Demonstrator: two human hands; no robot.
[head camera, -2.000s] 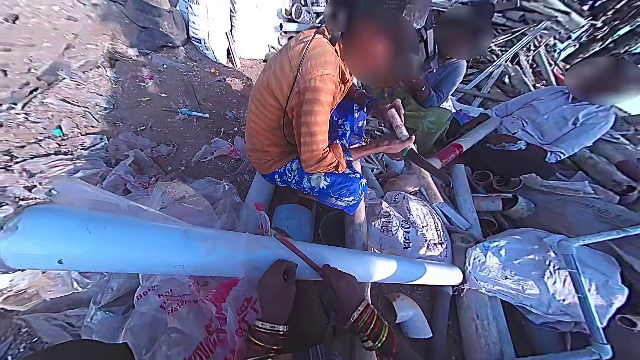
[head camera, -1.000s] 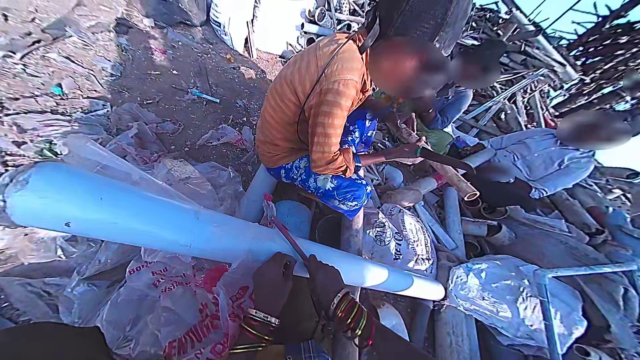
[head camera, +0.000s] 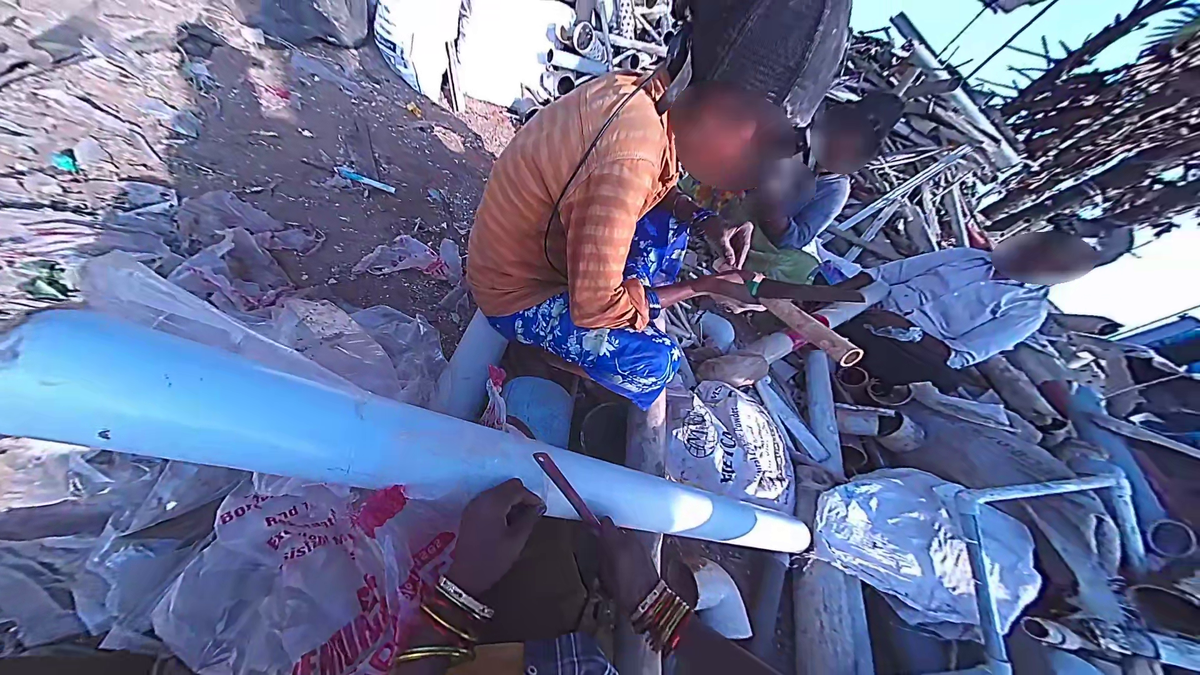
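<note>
A long, thick light-blue plastic pipe (head camera: 375, 431) lies across the view, slanting from the left edge to the lower middle. My left hand (head camera: 497, 530), with bangles at the wrist, is at the near side of the pipe; its fingers are curled, and whether it holds anything is unclear. Just to its right, my right hand (head camera: 626, 562) grips a narrow reddish-brown tool (head camera: 567, 489), perhaps a saw blade, whose tip rests against or just over the pipe. The pipe's right end is beyond my right hand. Clear plastic bags (head camera: 272, 562) with red writing lie under the pipe.
A person in an orange shirt (head camera: 572, 187) sits just beyond the pipe, holding a dark blade and a short pipe. Two other people sit farther right. A white sack (head camera: 731, 445), a plastic-wrapped bundle (head camera: 923, 548), a metal frame (head camera: 980, 562) and many scrap pipes surround the work spot.
The reddish-brown tool now points up-left from my right hand, with its tip nearer my hands; earlier it reached across the pipe. The seated person's hands have moved on their short pipe.
</note>
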